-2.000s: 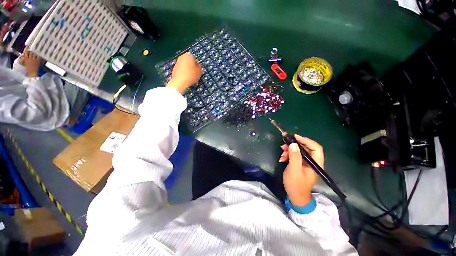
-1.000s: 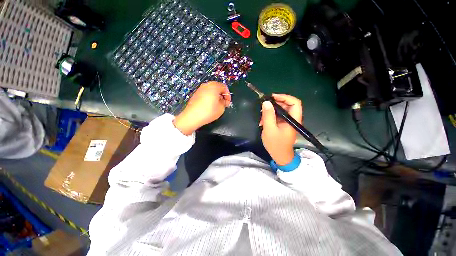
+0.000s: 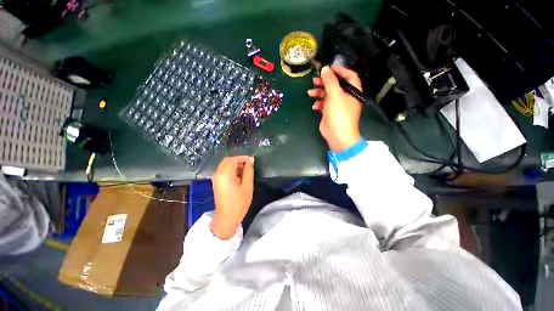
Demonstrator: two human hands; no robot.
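My right hand (image 3: 340, 109) grips the black soldering iron (image 3: 352, 91); its tip end is at the right rim of the yellow-rimmed tin (image 3: 298, 53) with pale filling. My left hand (image 3: 234, 185) is at the bench edge, thumb and fingers pinched together. The thin solder wire (image 3: 130, 181) runs from the left stand towards it; what lies between the fingertips is too small to make out clearly. The clear blister tray (image 3: 182, 103) holds many silvery-dark pieces. A loose pile of red, white and dark components (image 3: 261, 106) lies at its right corner, with small bits (image 3: 265, 143) nearer me.
A red tool (image 3: 263, 63) and a small metal-and-blue part (image 3: 251, 48) lie left of the tin. The black station (image 3: 389, 91), cables and white paper (image 3: 486, 121) are at right. A perforated rack (image 3: 33, 115) and black wire stand (image 3: 91, 138) are left; a cardboard box (image 3: 112, 243) is below.
My left hand went from over the tray to beside the small parts, then back to the bench edge. My right hand moved the iron from near the pile up to the tin. The view shifted.
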